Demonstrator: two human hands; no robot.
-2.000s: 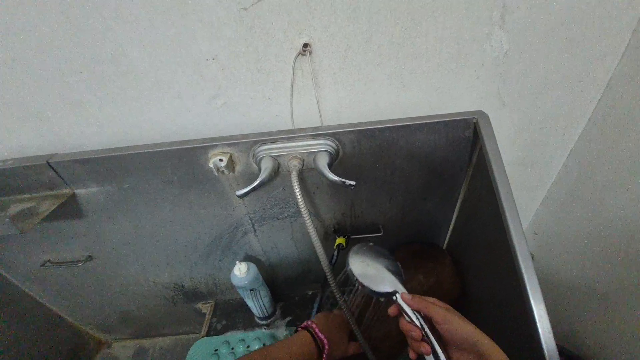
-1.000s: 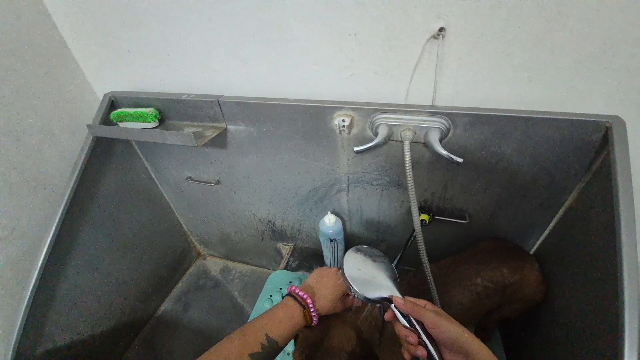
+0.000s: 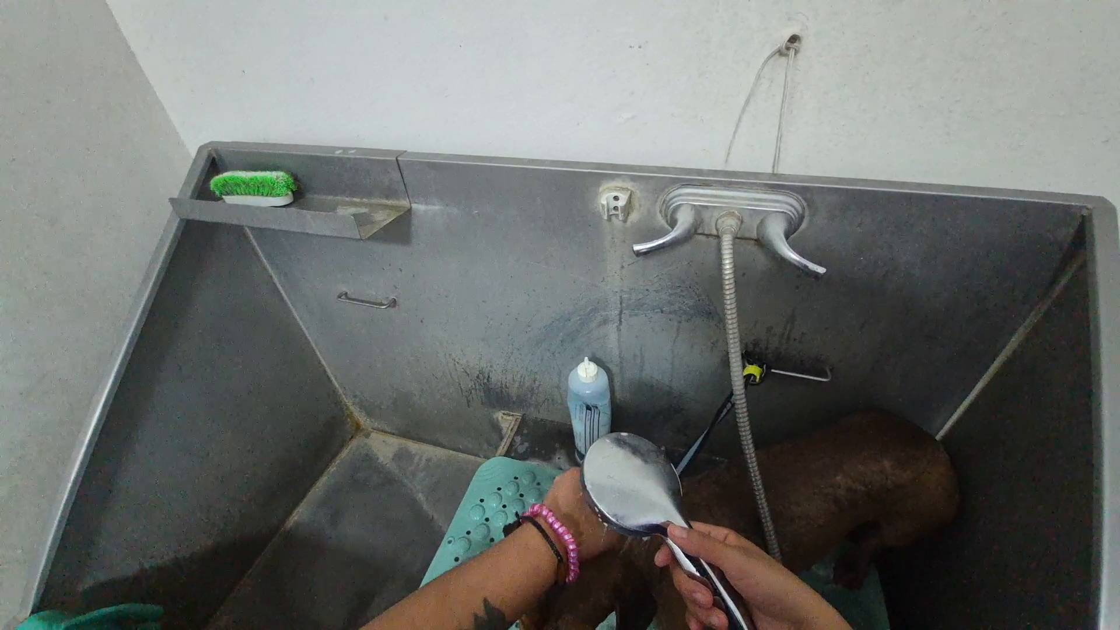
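Note:
My right hand (image 3: 722,569) is closed around the handle of a chrome shower head (image 3: 632,483), its back turned up towards me. Under it, my left hand (image 3: 582,516), with a pink beaded bracelet at the wrist, rests at the front part of a brown dog (image 3: 840,477); its fingers are hidden behind the shower head. The dog is on a teal rubber bath mat (image 3: 494,507) in a metal tub. A metal shower hose (image 3: 739,376) hangs from the mixer tap (image 3: 733,210) in front of the dog. Beyond my hands stands a pale blue squeeze bottle (image 3: 589,407).
A green-bristled brush (image 3: 254,187) lies on the metal corner shelf (image 3: 289,217). A dark leash (image 3: 707,429) with a yellow part runs from a metal wall handle (image 3: 801,374) towards the dog. Another handle (image 3: 367,301) sits further left. Teal material (image 3: 105,617) shows at the bottom left.
The view has swung left, bringing the shelf and brush into sight. My right hand keeps hold of the shower head, and my left hand stays near it.

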